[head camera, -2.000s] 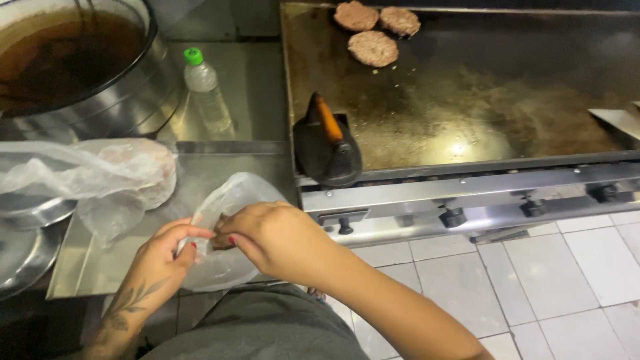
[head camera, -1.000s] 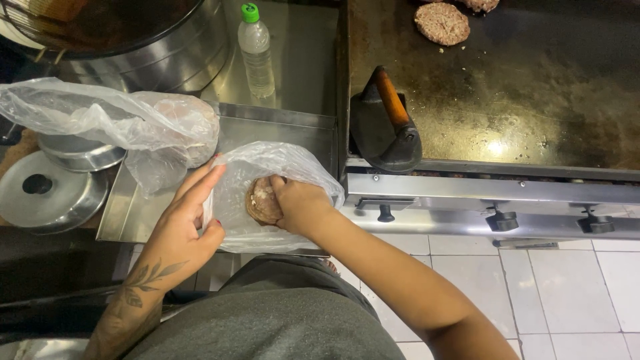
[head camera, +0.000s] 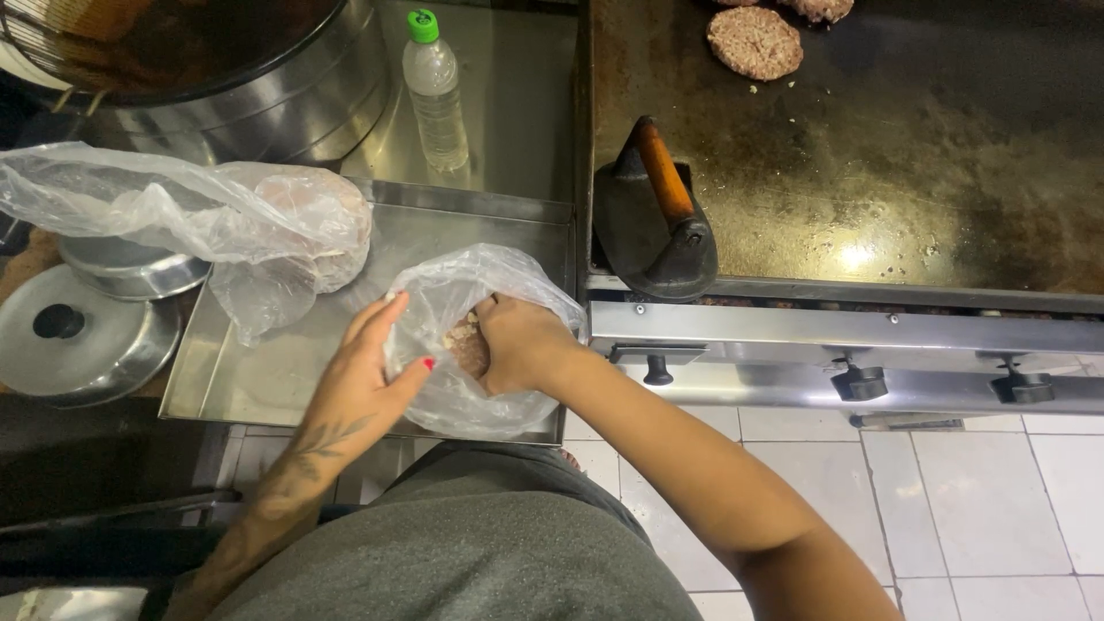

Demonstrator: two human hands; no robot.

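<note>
My left hand (head camera: pixel 366 366) holds the left rim of a clear plastic bag (head camera: pixel 483 267) between thumb and fingers. Inside that bag, my right hand (head camera: pixel 522 345) grips a raw ground-meat patty (head camera: pixel 468 345); its fingertips are partly hidden behind the meat. The bag rests on a shallow metal tray (head camera: pixel 259 379). At the tray's left side lies a second plastic bag (head camera: pixel 302 220) with a pale pinkish mass in it. A cast-iron press with a wooden handle (head camera: pixel 666 177) sits on the griddle's near left corner.
Patties (head camera: pixel 755 43) lie at the back of the flat griddle (head camera: pixel 862 172), whose front has black knobs (head camera: pixel 858 381). Behind the tray stand a green-capped bottle (head camera: pixel 435 103) and a large metal pot (head camera: pixel 250 116) of dark liquid. Metal lids (head camera: pixel 95 362) are at the left.
My right hand has gone from the bag's rim down into the bag, where it now grips the patty. My left hand remains at the rim. The view has shifted to the left.
</note>
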